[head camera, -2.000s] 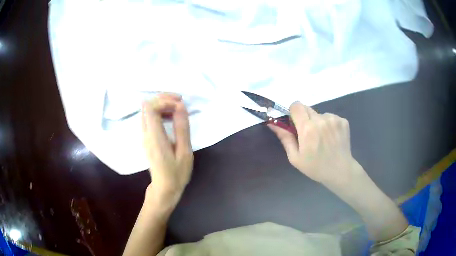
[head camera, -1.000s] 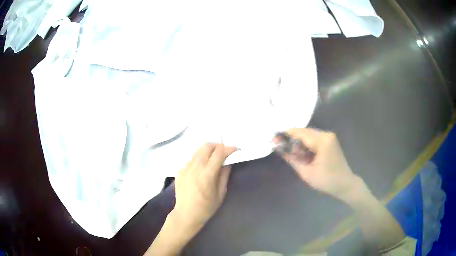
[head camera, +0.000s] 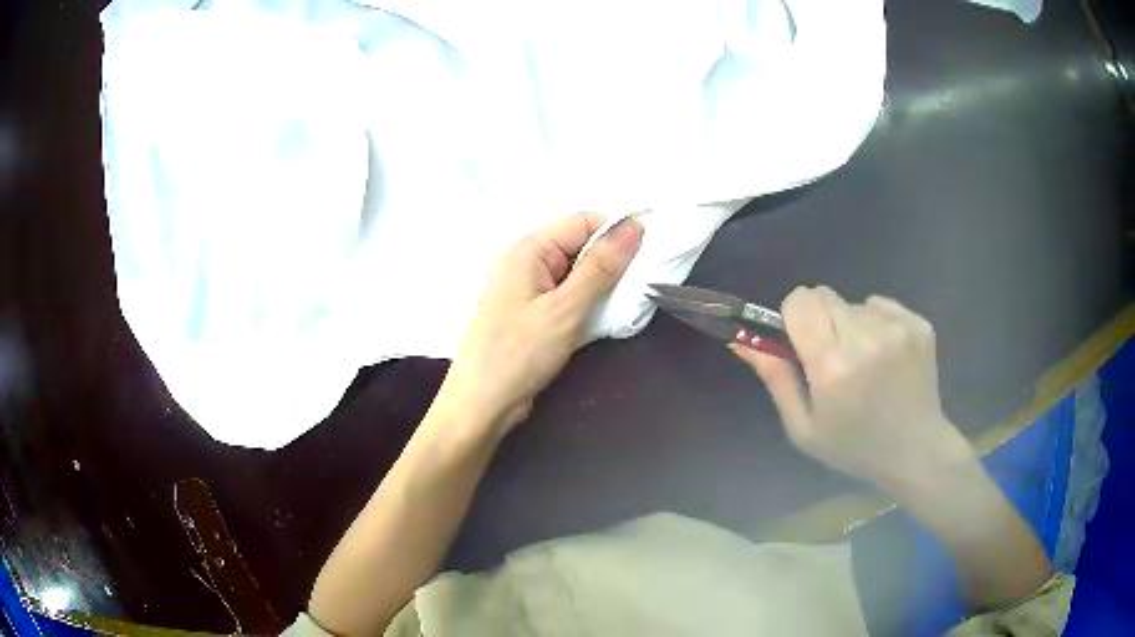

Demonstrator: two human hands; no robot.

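Observation:
A large white garment (head camera: 411, 137) lies spread over the dark table, overexposed so its details are faint. My left hand (head camera: 541, 292) grips its near edge between thumb and fingers, and a bunched fold of cloth hangs beside the thumb. My right hand (head camera: 859, 373) holds thread snips (head camera: 747, 326) with dark pointed blades and a red handle. The blades point left, nearly closed, with their tips at the bunched fold. Whether the tips touch the cloth or a thread cannot be told.
The dark glossy table (head camera: 996, 249) has a yellow edge curving along the right and bottom. Blue material (head camera: 1108, 523) with a pale, scalloped strip shows beyond the edge at right. A bit of white cloth (head camera: 1014, 6) shows at the top right.
Since one second ago, my left hand has moved up and bunched the garment's edge. The cloth has shifted up. My right hand has moved right, the snips now pointing at the fold.

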